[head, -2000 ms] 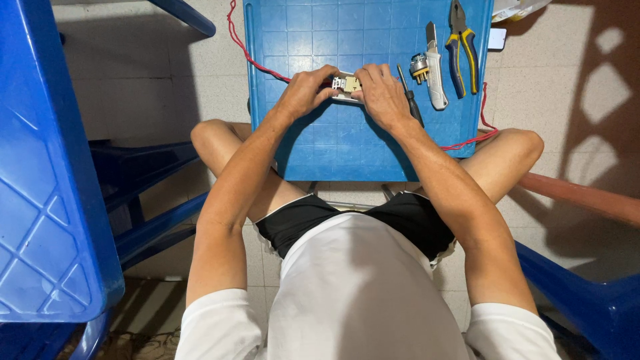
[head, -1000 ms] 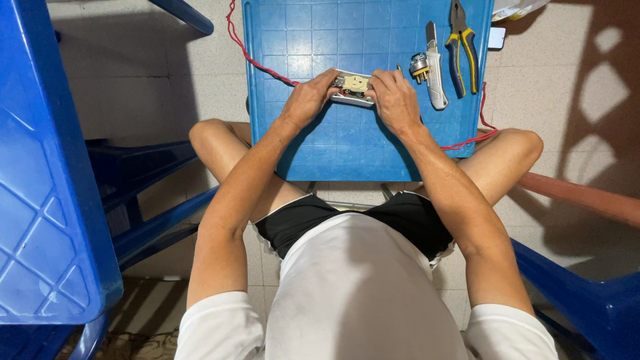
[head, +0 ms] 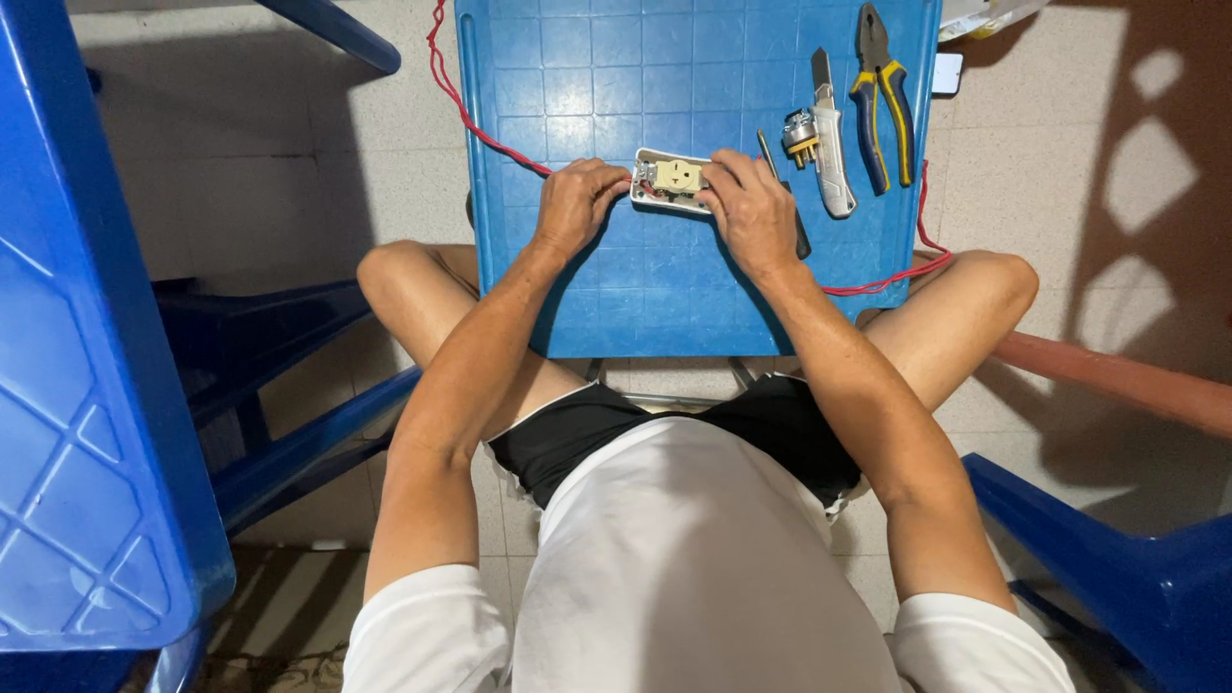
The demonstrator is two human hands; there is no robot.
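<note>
A cream electrical receptacle (head: 680, 177) sits in a white rectangular outlet box (head: 662, 204) on the blue plastic tabletop (head: 645, 289). My left hand (head: 579, 199) pinches the red twisted wire (head: 510, 152) where it enters the box's left end. Fingers of my right hand (head: 751, 205) hold the right end of the box and receptacle, covering that end. Beside my right hand lies a screwdriver (head: 802, 236), partly hidden. Farther right are a plug with brass prongs (head: 800, 135), a utility knife (head: 831, 159) with its blade out, and combination pliers (head: 880, 101) with blue and yellow handles.
More red wire (head: 871, 287) runs over the tabletop's right edge. A blue plastic table (head: 87, 385) stands at the left, a blue plastic chair (head: 1116, 577) at the lower right. A reddish-brown bar (head: 1116, 375) crosses at the right. A white object (head: 947, 74) lies beyond the right edge.
My left hand has moved left, off the box's end and onto the red wire. The receptacle and box have shifted slightly, and more of the box's left end shows.
</note>
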